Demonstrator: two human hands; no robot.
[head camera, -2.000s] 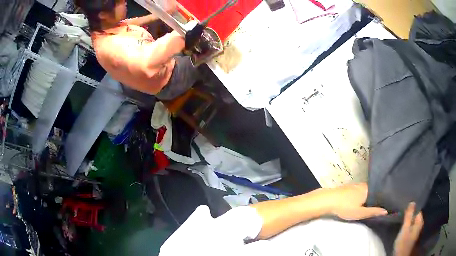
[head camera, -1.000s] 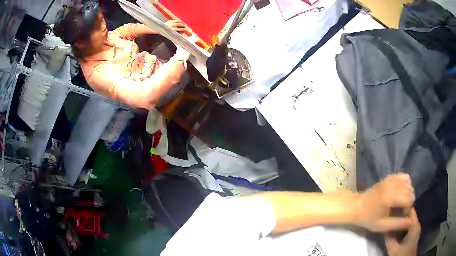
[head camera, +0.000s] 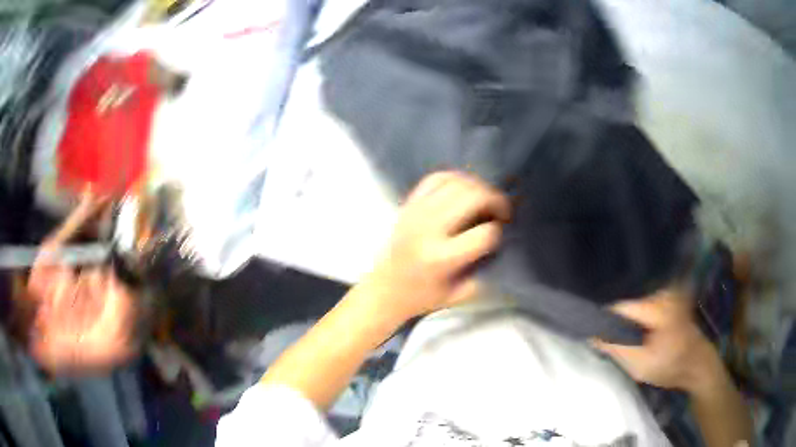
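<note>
A dark grey and black garment piece (head camera: 559, 192) lies over the white-covered table (head camera: 327, 188), its near edge close to my body. My left hand (head camera: 449, 240) grips the garment's near edge with curled fingers. My right hand (head camera: 659, 336) holds a folded grey edge of the garment at the lower right, thumb and fingers around it. The frame is blurred, so seams and finger details are unclear.
Another person in a peach top (head camera: 78, 319) is at the left edge, blurred. A red cloth panel (head camera: 109, 127) lies on the other station at upper left. Pale cloth lies between the stations.
The view has swung right, so the garment sits more central and the other person further left. My hands, close together before, are now apart, each on the garment's edge.
</note>
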